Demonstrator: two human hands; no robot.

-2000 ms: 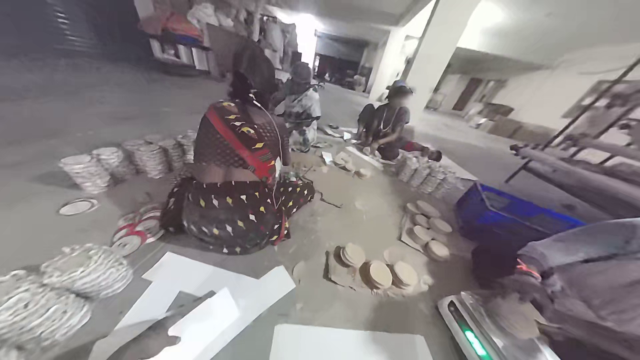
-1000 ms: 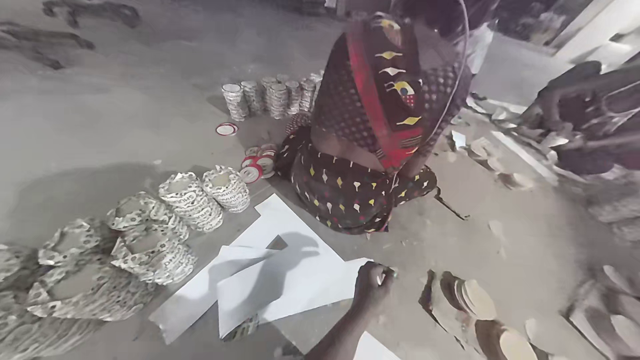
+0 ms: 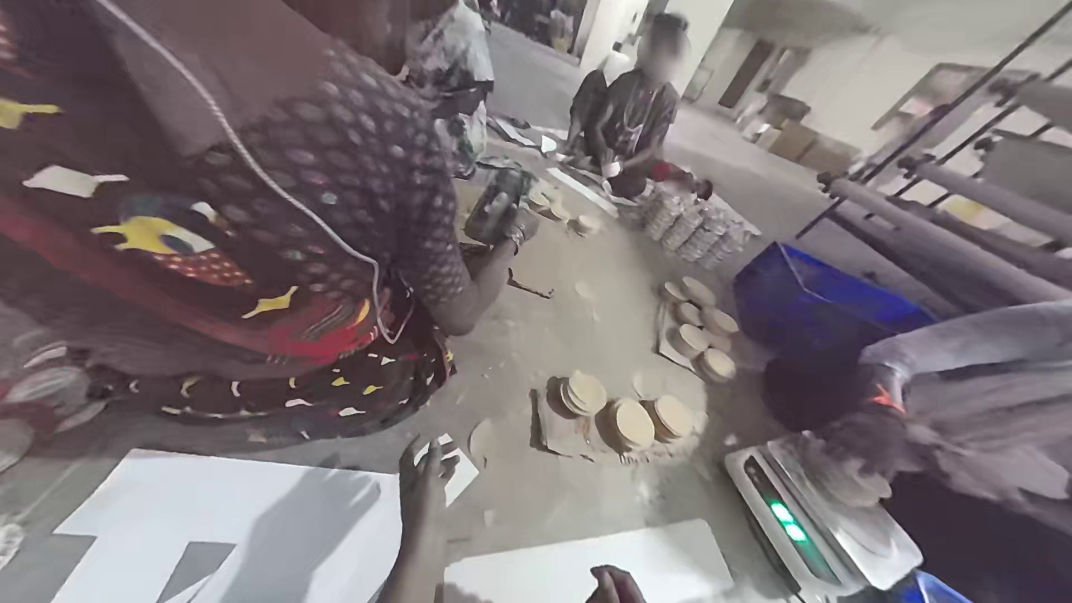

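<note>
My left hand (image 3: 429, 471) is at the lower centre, its fingers on a small piece of white paper or card (image 3: 456, 473) just above the floor. Large white sheets (image 3: 276, 502) lie to its left. My right hand (image 3: 615, 584) shows only partly at the bottom edge, over another white sheet (image 3: 536, 568); whether it holds anything is hidden. Beyond the hands, stacks of round tan discs (image 3: 632, 423) rest on a flat piece on the floor, and more discs (image 3: 691, 339) lie farther back.
A person in patterned clothing (image 3: 360, 167) sits close at left. At right, a co-worker's hand (image 3: 863, 461) is over a digital scale (image 3: 829, 519), near a blue crate or sheet (image 3: 812, 293). Stacked bundles (image 3: 695, 226) and another seated person (image 3: 636, 117) are farther back.
The view has swung strongly between frames. My right hand now shows at the bottom edge; it was not distinguishable one second ago. My left hand remains by the white sheets.
</note>
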